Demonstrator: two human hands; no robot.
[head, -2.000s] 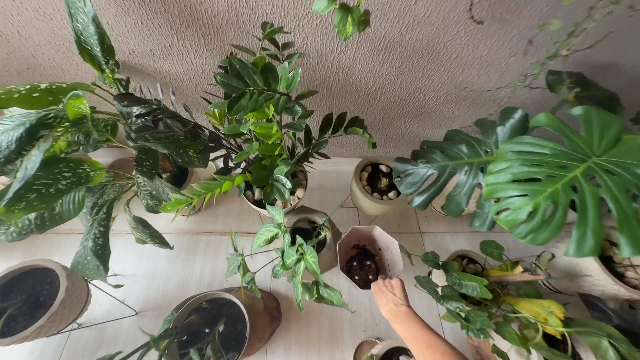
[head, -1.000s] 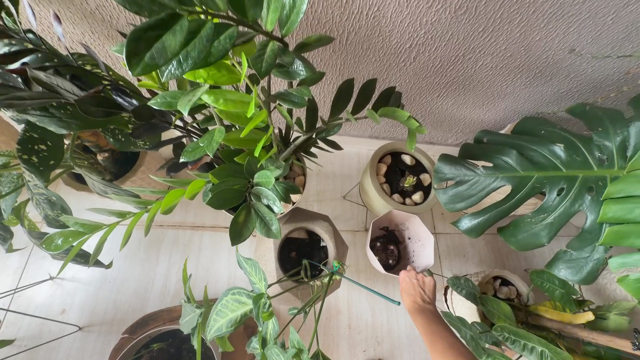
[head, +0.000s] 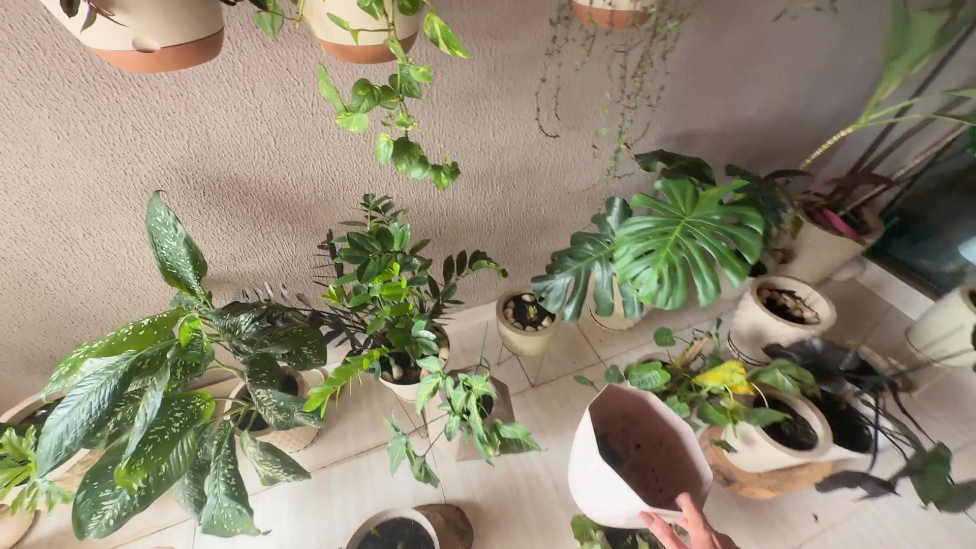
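My right hand (head: 686, 526) comes in at the bottom edge and grips the rim of a white faceted planter (head: 606, 480), with fingertips over the lip. The planter is tilted, its mouth facing up toward me, and dark residue marks its inner wall. My left hand is not in view. Left of the planter, a trailing plant with arrow-shaped leaves (head: 476, 404) grows from a grey faceted pot. Behind stands a cream pot (head: 526, 339) with pebbles and a small sprout.
A dieffenbachia (head: 152, 404) spreads at left, a ZZ plant (head: 389, 293) stands by the wall, and a monstera (head: 686, 244) at centre right. A round pot of soil (head: 781, 431) sits on a wooden stand. Pots with trailing vines (head: 404, 99) hang above.
The white planter was beside the grey faceted pot; it is now raised, tilted and farther right in my right hand. The view has swung up and widened.
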